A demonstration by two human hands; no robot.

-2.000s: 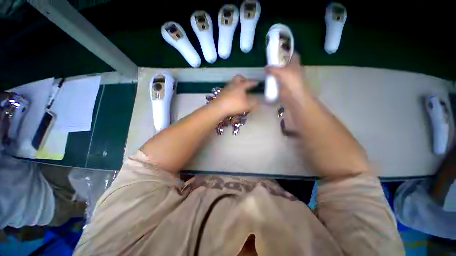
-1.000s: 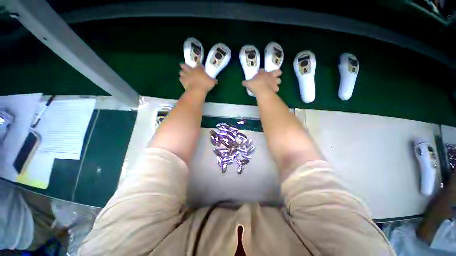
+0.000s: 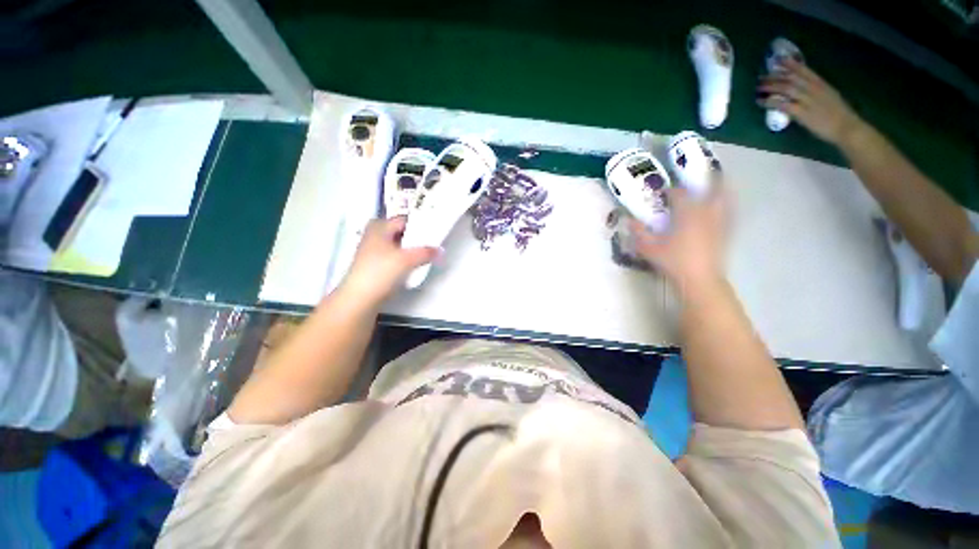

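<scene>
My left hand (image 3: 389, 257) is around two glossy white handsets, the nearer one (image 3: 446, 198) overlapping the other (image 3: 405, 180), on the left of the mat, gold panels up. My right hand (image 3: 687, 236), slightly blurred, is at two more handsets, one (image 3: 638, 177) angled inward and one (image 3: 693, 157) to its right; the fingers cover their lower ends. A loose pile of shiny pink-purple oval pieces (image 3: 513, 208) lies between my hands. A small dark item (image 3: 620, 249) shows beside my right fingers, too blurred to tell.
Another handset (image 3: 365, 139) lies at the mat's left. Two handsets (image 3: 712, 80) are on the green conveyor (image 3: 515, 54); another person's hand (image 3: 805, 99) reaches onto one. Papers (image 3: 161, 156), a pen and a dark phone (image 3: 75, 206) lie left. A handset (image 3: 912, 284) lies far right.
Both my hands have come back from the conveyor to the mat, bringing two handsets each. Another person's arm has entered from the right and touches a handset on the conveyor.
</scene>
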